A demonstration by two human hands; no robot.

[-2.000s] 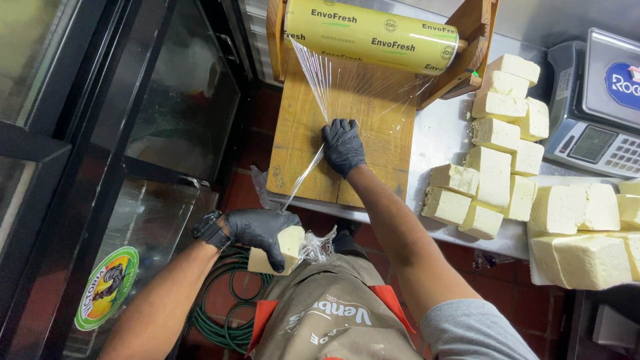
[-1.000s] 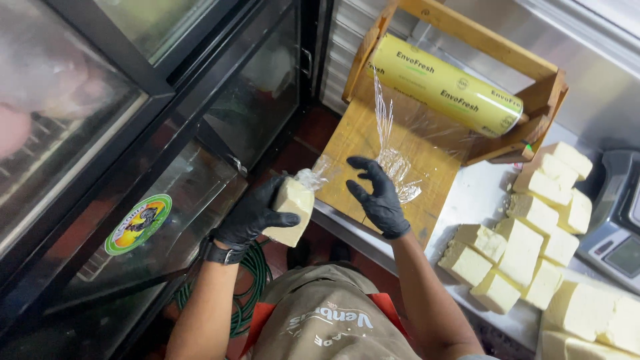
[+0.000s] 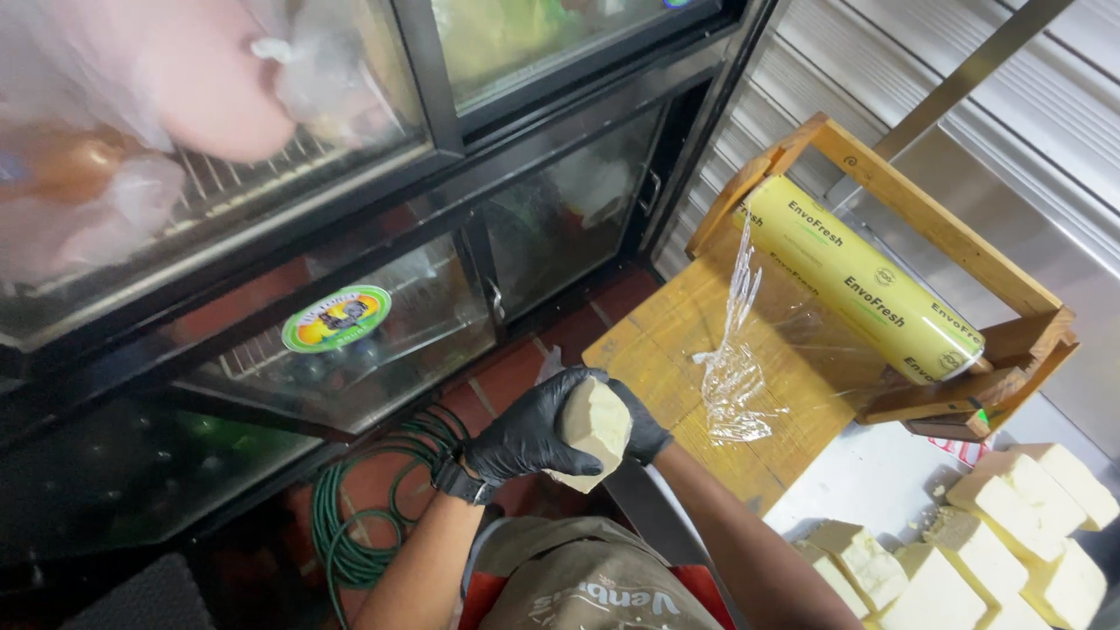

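Observation:
A block of pale cheese (image 3: 595,430) is gripped by my left hand (image 3: 534,429), which wears a black glove; its thumb lies across the block's lower side. My right hand (image 3: 643,424), also gloved in black, is pressed against the block's far right side, its fingers mostly hidden behind the block. To the right, a roll of plastic film (image 3: 875,280) sits in a wooden holder (image 3: 945,232). A crumpled strip of film (image 3: 735,394) hangs from the roll onto the wooden board (image 3: 647,341).
Several cheese blocks (image 3: 971,551) stand on the metal table (image 3: 884,464) at lower right. Glass-doored refrigerators (image 3: 437,149) line the left. A coiled green hose (image 3: 350,516) lies on the tiled floor (image 3: 503,376) below.
My right hand has left the film over the board and come to the block's right side. The film strip, stretched to my hands at first, now lies on the board. The view has swung left.

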